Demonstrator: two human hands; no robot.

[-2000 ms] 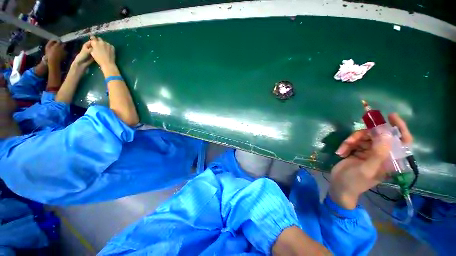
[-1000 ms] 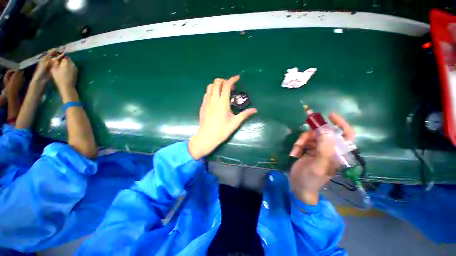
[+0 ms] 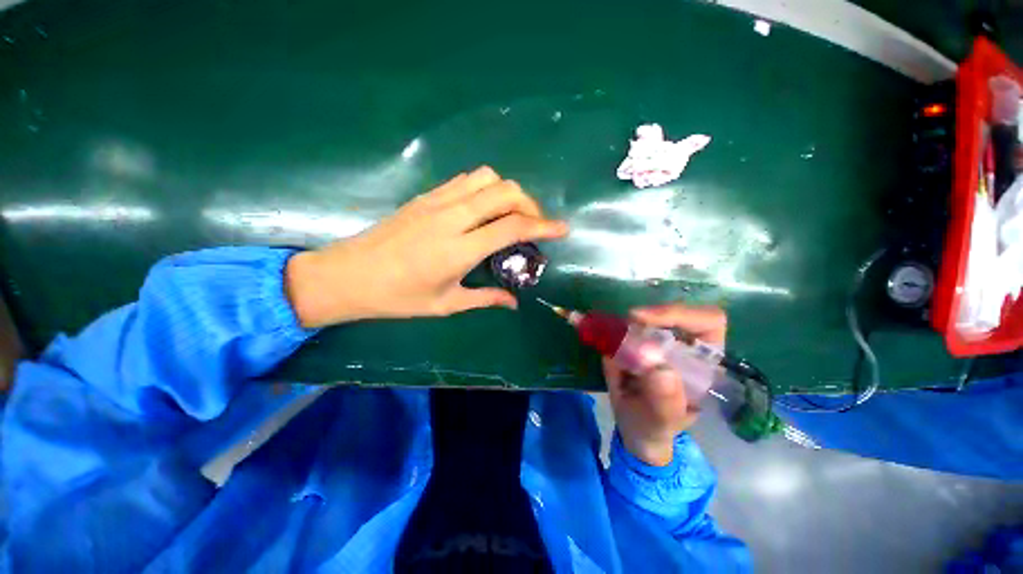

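A small round black part with a shiny silver-white centre (image 3: 519, 266) lies on the green bench. My left hand (image 3: 421, 252) is spread around it, thumb below and fingers above and beyond it; whether the fingers touch it I cannot tell. My right hand (image 3: 662, 376) holds the dispensing syringe (image 3: 684, 364), with red front, clear pinkish body and green rear. Its thin needle (image 3: 555, 309) points up and left, its tip a little below and right of the part, apart from it.
A crumpled white tissue (image 3: 660, 156) lies on the green bench (image 3: 280, 101) beyond my hands. At the right stand a red basket (image 3: 957, 247) with white papers and a black controller (image 3: 922, 191) with a red light and gauge. A thin hose loops at the bench edge.
My left hand came in from out of view and now surrounds the part. The syringe needle moved left, close to the part. The view shifted right; the neighbour's arms have left it.
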